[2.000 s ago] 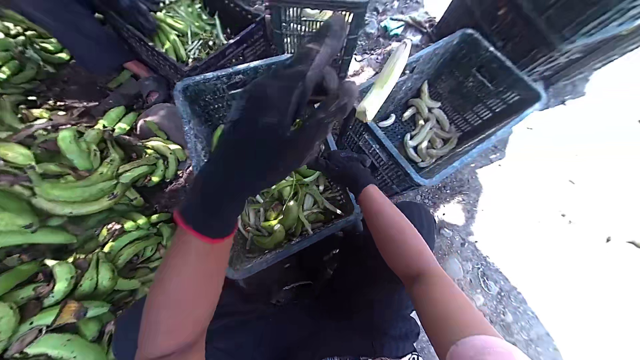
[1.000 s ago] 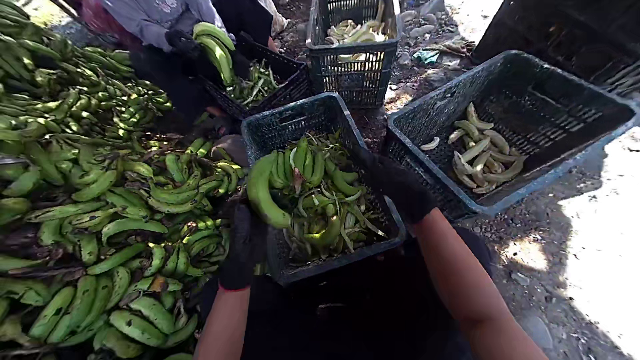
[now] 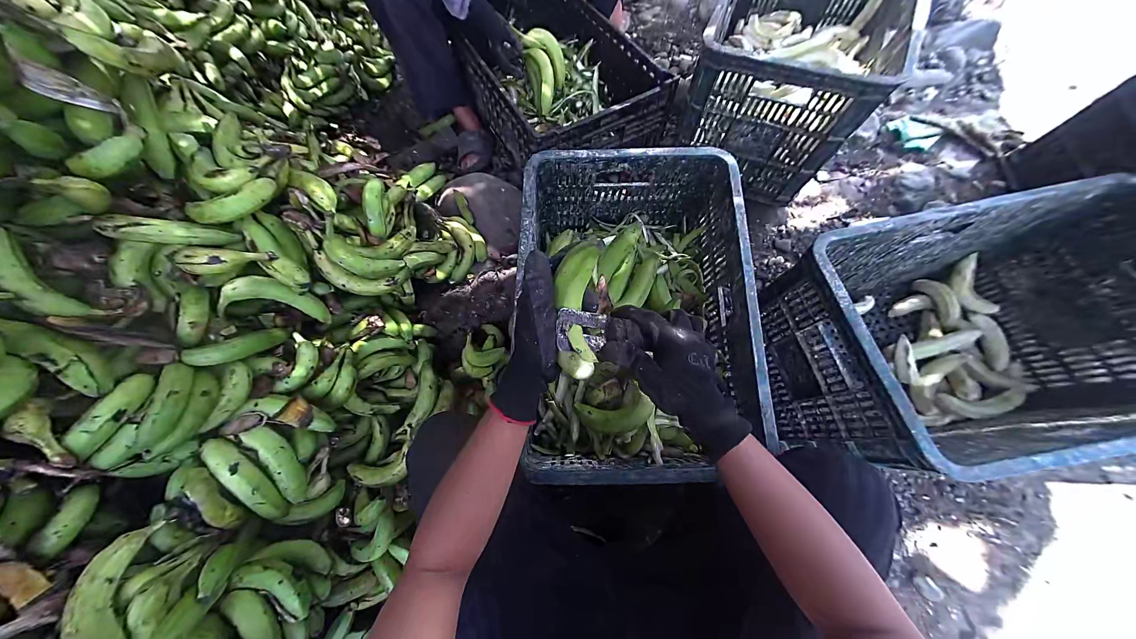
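In black gloves, both hands are over the middle plastic crate (image 3: 641,156), which holds green plantains (image 3: 624,266) and strips of peel (image 3: 657,435). My right hand (image 3: 679,368) grips a metal peeler (image 3: 581,321) with a green curl of peel at its blade. My left hand (image 3: 531,333) is at the left of the peeler, around a green plantain (image 3: 575,362), whose pale tip shows below the blade; much of the fruit is hidden.
Green plantains (image 3: 253,293) are heaped at the left. A crate (image 3: 839,257) at the right holds peeled plantains (image 3: 963,355); another crate (image 3: 790,67) behind holds pale peeled fruit. At the top, another person's gloved hand (image 3: 497,44) is beside a black crate (image 3: 612,111).
A second ago my hands were apart at the crate's sides, the left by a green plantain; now they are together over the crate with the peeler between them. The view has shifted.
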